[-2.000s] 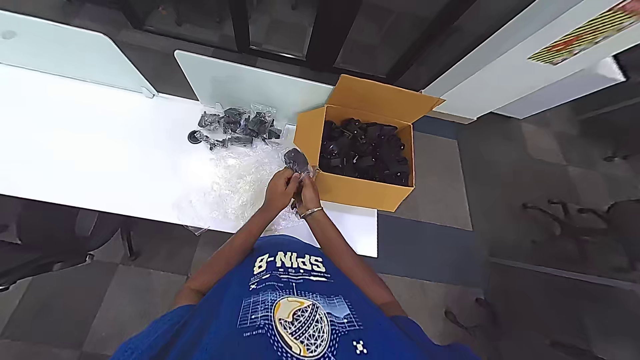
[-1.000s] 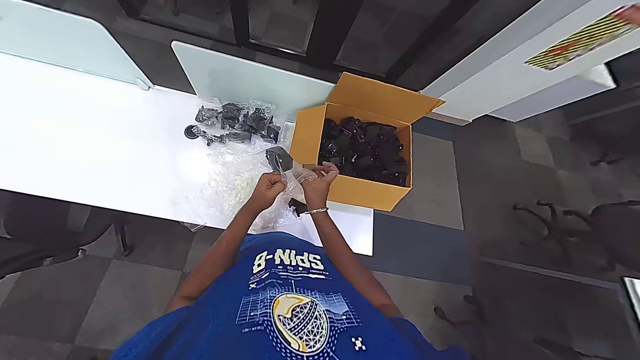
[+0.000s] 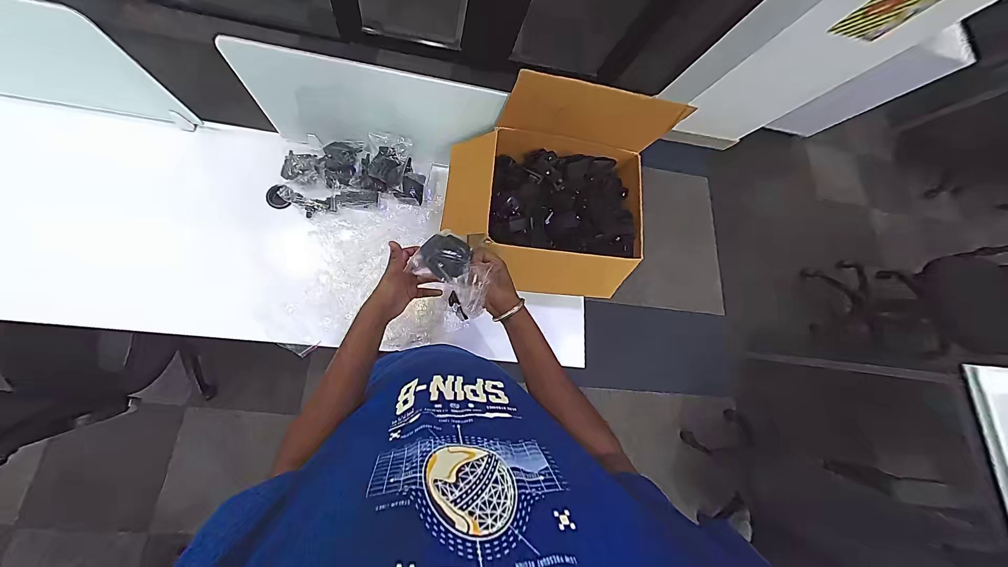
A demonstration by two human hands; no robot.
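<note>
Between my hands, above the desk's front part, is a black plastic device (image 3: 446, 256) with clear plastic bag film around it. My left hand (image 3: 402, 279) is at its left side, thumb up and fingers spread, touching the bag. My right hand (image 3: 494, 282) grips the clear bag (image 3: 473, 290) at the device's right side. A small black part (image 3: 457, 305) hangs below, by the film. Crumpled clear plastic bags (image 3: 346, 268) lie in a heap under and left of my hands. Beyond them are several black devices in clear bags (image 3: 350, 169).
An open cardboard box (image 3: 567, 272) filled with black devices (image 3: 563, 205) stands at the desk's right end. Frosted divider panels (image 3: 346, 90) line the back edge of the white desk (image 3: 157, 228). Office chairs (image 3: 961, 299) stand on the carpet tiles to the right and at lower left.
The clear film was stretched between my hands a second ago; now the black device is up between them, and my left hand's fingers have spread.
</note>
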